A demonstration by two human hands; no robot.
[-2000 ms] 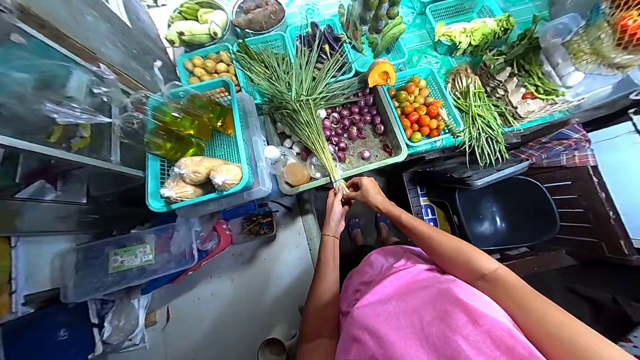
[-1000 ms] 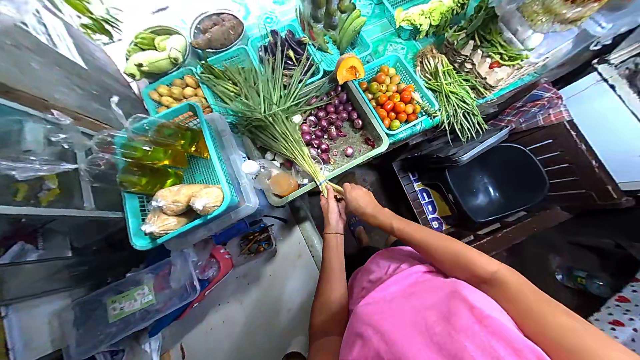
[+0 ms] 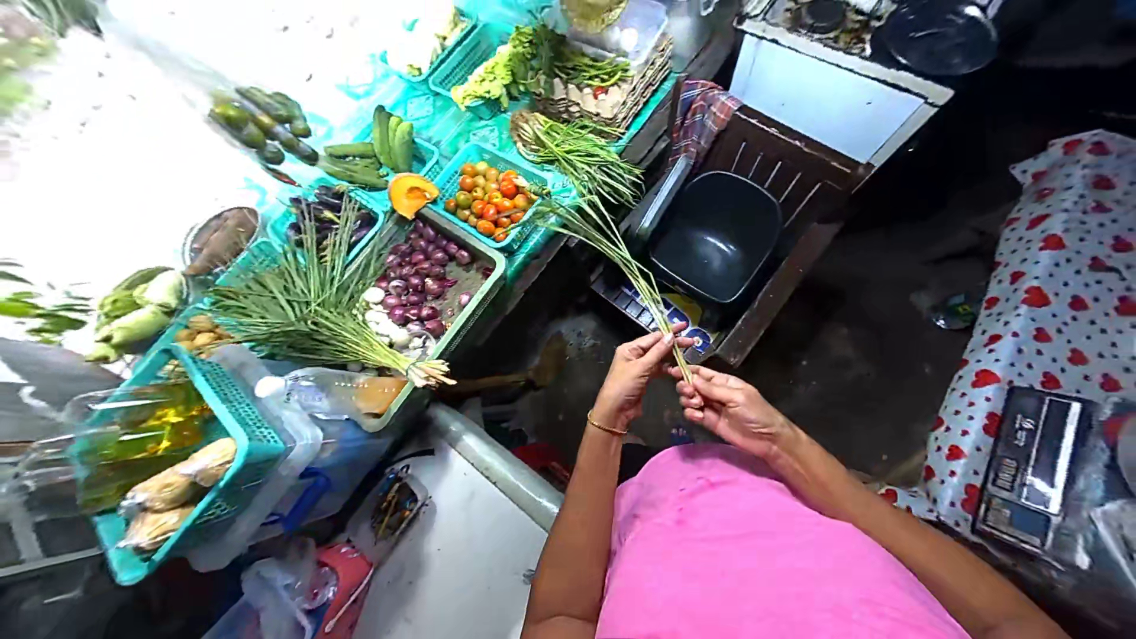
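A thin bunch of long green stalks (image 3: 632, 264) slants up and left from between my hands. My left hand (image 3: 635, 377) pinches its lower part with thumb and fingers. Just below, my right hand (image 3: 729, 406) holds the pale stalk ends at its fingertips. A larger bundle of similar stalks (image 3: 328, 333), bound near its pale ends, lies across the tray of red onions (image 3: 488, 280). Some white bulbs show beside the onions.
A teal basket of tomatoes (image 3: 491, 206), a pumpkin wedge (image 3: 411, 194) and eggplants (image 3: 333, 213) lie behind the tray. To the right stand a black basin (image 3: 717, 235), a white stove (image 3: 821, 102) and a heart-patterned table (image 3: 1047, 328) with a scale (image 3: 1034, 466).
The large bundle, in my hands before, now lies on the onion tray. My hands hold a thinner bunch, away from the tray. The view has turned right.
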